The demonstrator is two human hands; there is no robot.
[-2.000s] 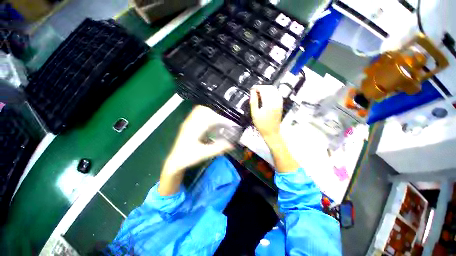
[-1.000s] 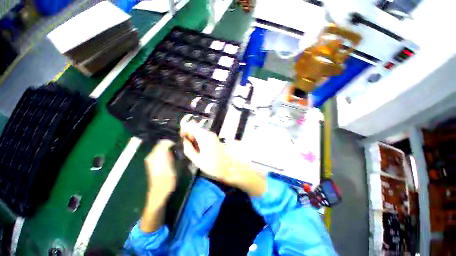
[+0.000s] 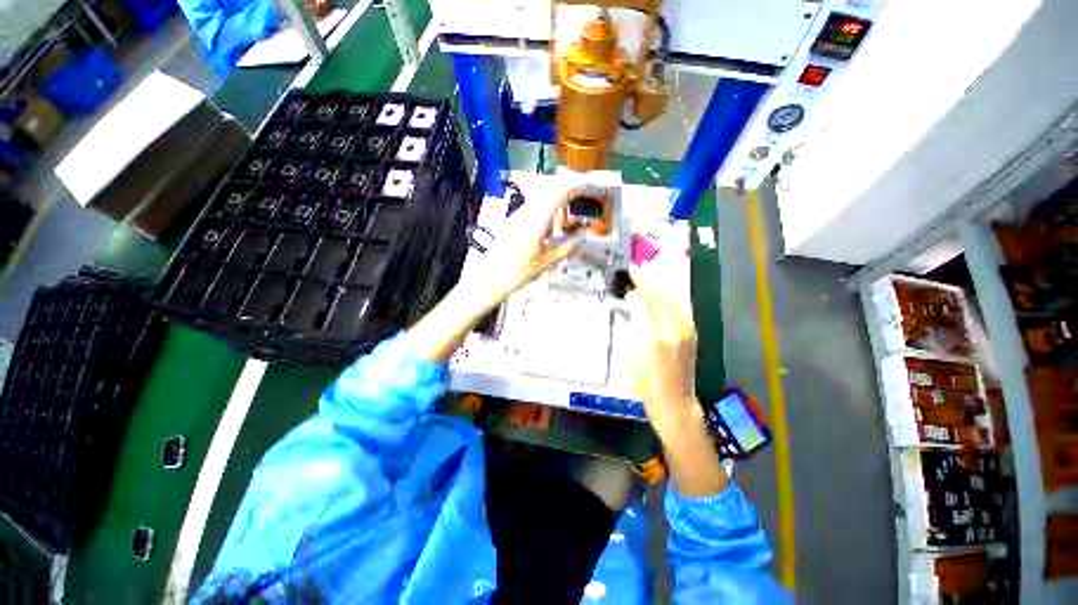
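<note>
The silvery press fixture (image 3: 579,270) stands on the white base plate (image 3: 544,343). A dark piece sits in the orange-and-black nest (image 3: 586,208) at its rear, below the gold-orange press head (image 3: 591,106). My left hand (image 3: 538,251) reaches to the fixture's left side, fingertips at the nest's front edge; whether it grips anything is unclear. My right hand (image 3: 662,337) is at the fixture's right, fingertips on a small black part (image 3: 621,283).
A black blister tray stack (image 3: 266,266) with white and dark inserts stands left of the press; another stack (image 3: 71,390) is farther left. Two black housings (image 3: 174,451) lie on the green belt. A handheld device (image 3: 739,423) is right of the base. A person's blue sleeve (image 3: 231,30) shows upper left.
The view has turned toward the press. Both hands have moved from the tray's near edge to the fixture, and they are now apart on either side of it.
</note>
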